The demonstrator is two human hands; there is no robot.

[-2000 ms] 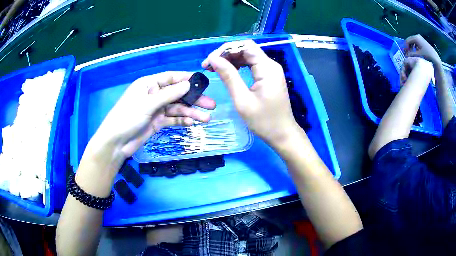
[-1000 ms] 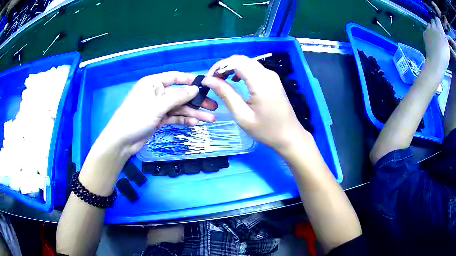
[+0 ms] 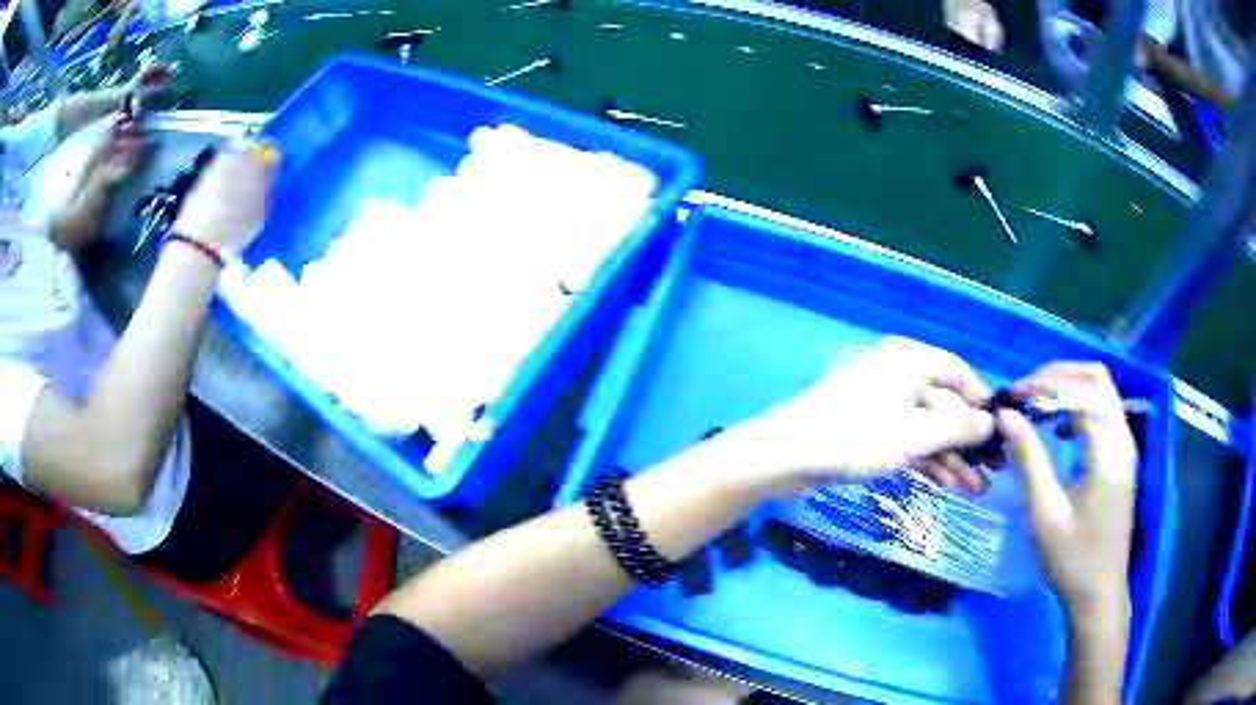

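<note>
My left hand (image 3: 895,413) holds a black plastic housing (image 3: 995,427) above the large blue parts tray (image 3: 827,654). My right hand (image 3: 1081,475) touches the same housing from the right, with thin white leads (image 3: 1136,406) sticking out past its fingers. The hands are blurred and hide most of the housing, so whether a lead is in it cannot be told. Below them lies the clear parts box with white-and-blue leads (image 3: 923,523). A row of black housings (image 3: 861,572) lies along its near side, with more at its left end.
A blue tray (image 3: 585,324) heaped with white parts (image 3: 427,289) stands left of my tray. A person in white sits at the far left, a hand at that tray. Beyond runs the green conveyor belt (image 3: 771,145) with spaced housings and white tails. A red stool (image 3: 303,592) stands below left.
The view has swung left, so the trays appear further right and the person at the left shows. My hands stay together at the housing.
</note>
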